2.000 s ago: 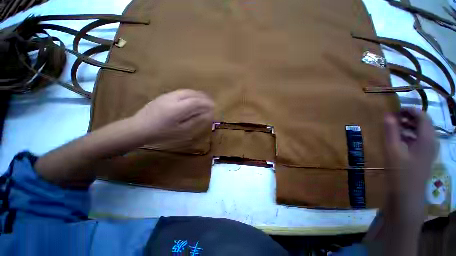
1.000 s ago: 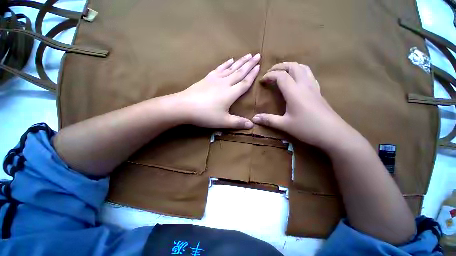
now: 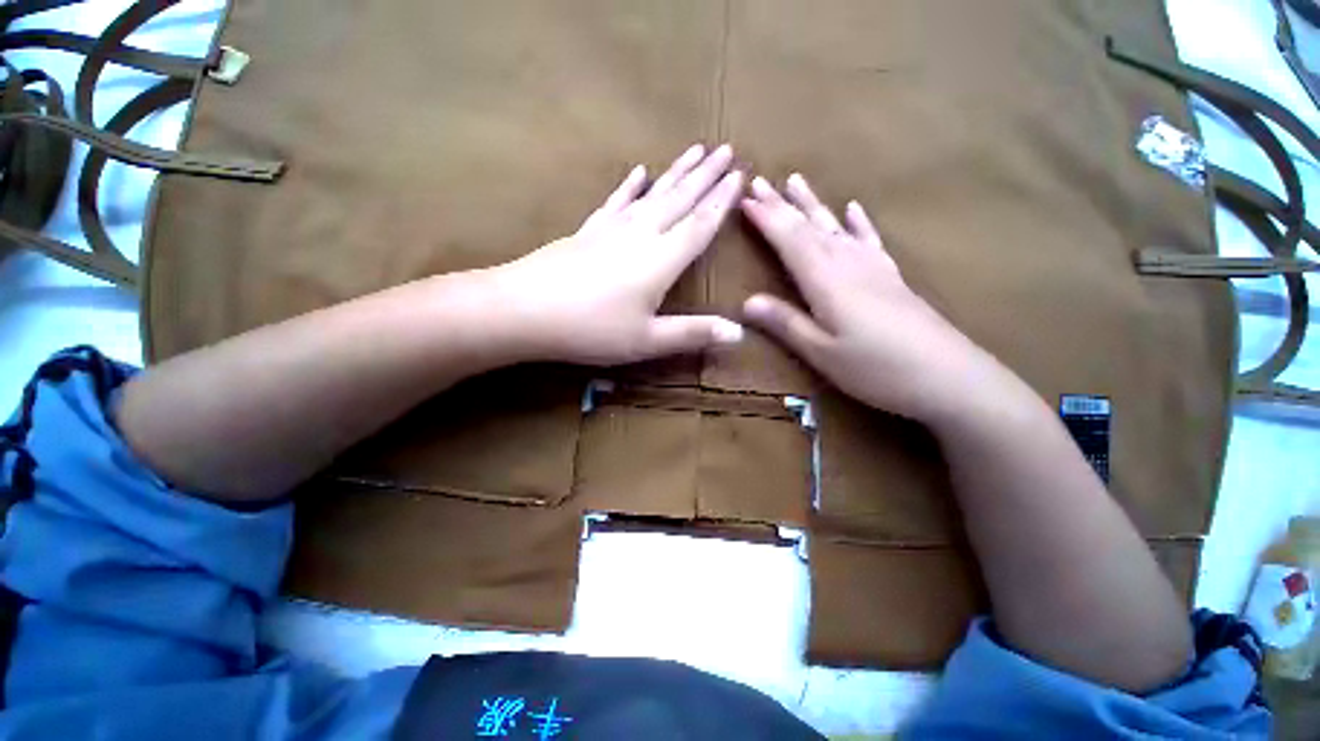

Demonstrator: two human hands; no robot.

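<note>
A large brown bag body panel [image 3: 984, 174] lies flat in front of me, with a centre seam. My left hand [image 3: 637, 268] lies flat on it left of the seam, fingers apart. My right hand [image 3: 847, 297] lies flat right of the seam, fingertips close to the left hand's. Neither hand holds anything. Below them is the bottom notch [image 3: 695, 594], with the white table showing through. A brown bottom flap [image 3: 652, 463] lies above the notch, with small white corner pieces [image 3: 792, 542] at its corners.
Brown straps [image 3: 217, 162] loop out at the left, and more straps [image 3: 1216, 265] at the right. A wrapped shiny bit [image 3: 1170, 149] lies by the right straps. A black label strip [image 3: 1086, 432] is partly behind my right forearm. The glue bottle [image 3: 1285, 601] is at the right edge.
Both hands have come together at the centre seam from the sides. In the last second my right hand's curled fingers have straightened and flattened. The panel appears slightly further left in view.
</note>
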